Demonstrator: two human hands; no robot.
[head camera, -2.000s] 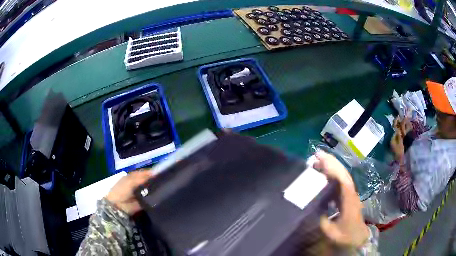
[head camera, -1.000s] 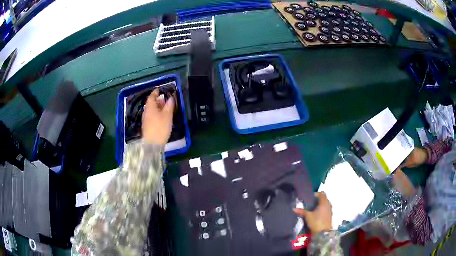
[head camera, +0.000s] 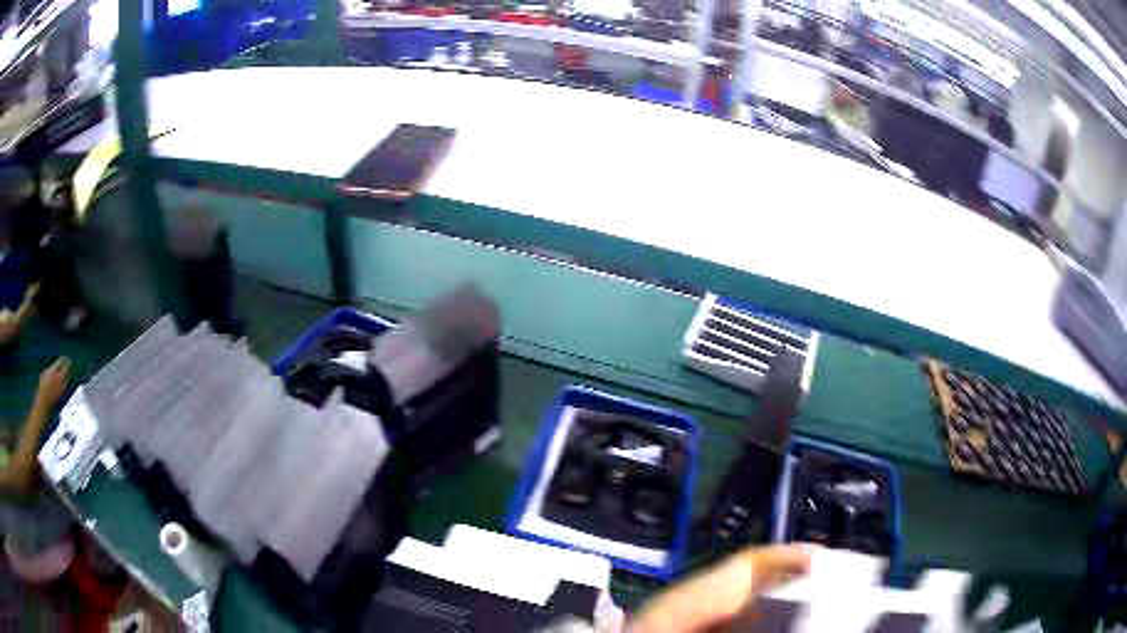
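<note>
My left hand (head camera: 723, 594) is blurred and cut off by the bottom edge, with its fingers stretched right at the white flaps of a dark box blank (head camera: 779, 615). Whether it grips the blank cannot be told. My right hand is not seen. More flat box blanks (head camera: 426, 602) with white flaps lie left of the hand. A narrow black made-up box (head camera: 756, 451) stands between two blue trays, the left tray (head camera: 534, 476) and the right tray (head camera: 895, 505). Both trays hold black headphones.
Made-up boxes with raised grey flaps (head camera: 241, 439) stand in a row at left. Another open box (head camera: 451, 408) stands by a third blue tray (head camera: 303, 343). A label roll (head camera: 177, 540), white slotted block (head camera: 748, 346), ear-cup board (head camera: 1007, 427) and part of a person (head camera: 37, 433) also show.
The view has swung left and up, showing more of the box row and the shelf. My left hand has left the tray and is at the blanks. My right hand has gone out of view.
</note>
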